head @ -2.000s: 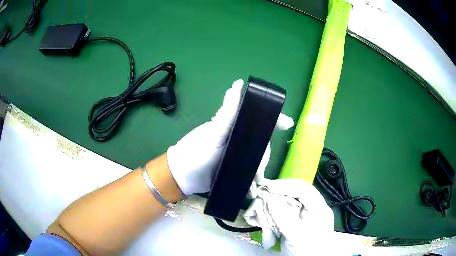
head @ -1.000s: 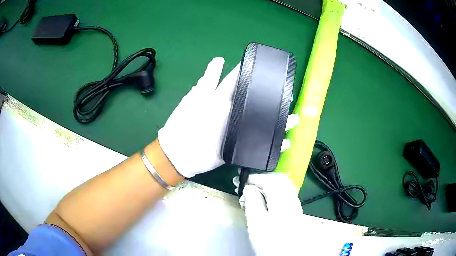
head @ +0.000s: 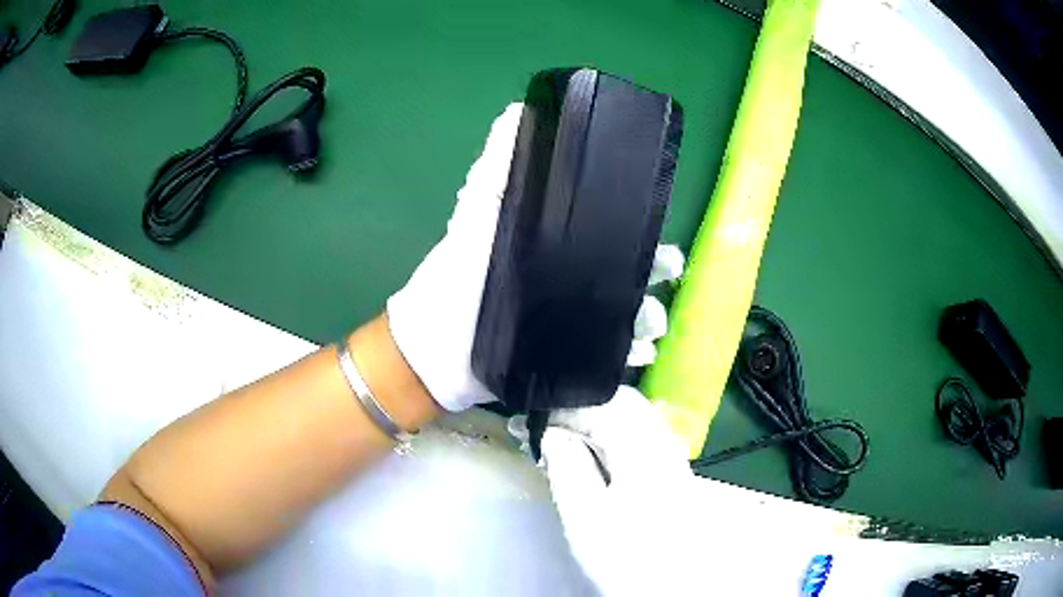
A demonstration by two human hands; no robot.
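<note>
A black power adapter (head: 583, 239) is held up over the belt edge, its long textured side strips showing. My left hand (head: 460, 280), in a white glove, is closed around it from behind and the left; its fingertips show at the adapter's right side. My right hand (head: 624, 484), also gloved in white, is at the adapter's lower end, with the black output cord (head: 536, 434) at its fingers. Whether it also holds a white cloth cannot be told from the glove.
A lime-yellow divider bar (head: 746, 222) lies across the green belt (head: 396, 140). Another adapter (head: 117, 41) with coiled cord lies at upper left. A coiled cord (head: 804, 408) and small adapter (head: 985, 348) lie at right. A blue brush (head: 818, 574) is on the white bench (head: 152, 362).
The adapter has turned from its narrow side to its broad textured face and moved up. The white cloth that showed at my right hand is no longer distinct. Things on the belt have shifted in view.
</note>
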